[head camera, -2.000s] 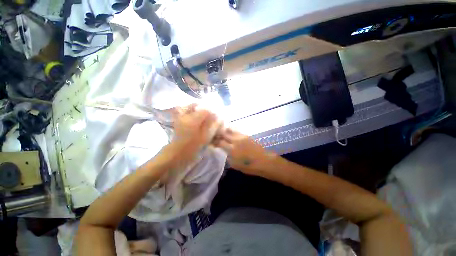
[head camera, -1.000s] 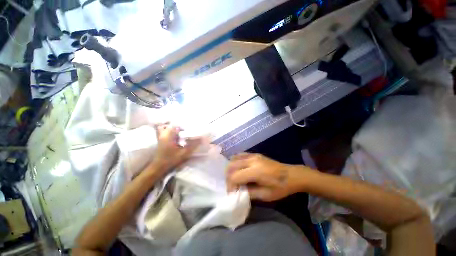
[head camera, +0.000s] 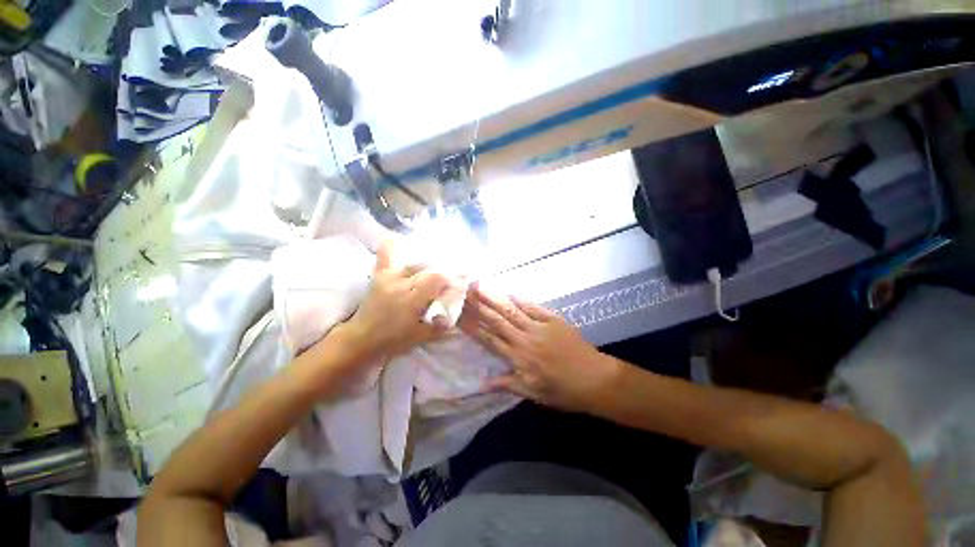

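Note:
Pale cloth point(head camera: 230, 230) lies bunched over the left of the table and hangs over the front edge. The white sewing machine point(head camera: 577, 75) stands behind it, its needle area in bright glare. My left hand point(head camera: 404, 299) holds a fold of the cloth just in front of the needle. My right hand point(head camera: 545, 353) lies on the cloth beside it, fingers extended and close to my left fingertips; whether it grips the edge is unclear. The contact of cloth and presser foot is lost in the glare.
A black smartphone point(head camera: 693, 208) with a white cable lies right of the needle, and a black scrap point(head camera: 845, 198) beyond it. Strips of cut pieces point(head camera: 176, 69) lie at the upper left. A tan box point(head camera: 37, 395) and a steel cylinder point(head camera: 48, 467) stand far left. A greyish-white fabric heap point(head camera: 909, 374) is at right.
My right hand has moved from the cloth's near right part up beside my left hand and flattened. The cloth lies differently in front. The camera view has also shifted.

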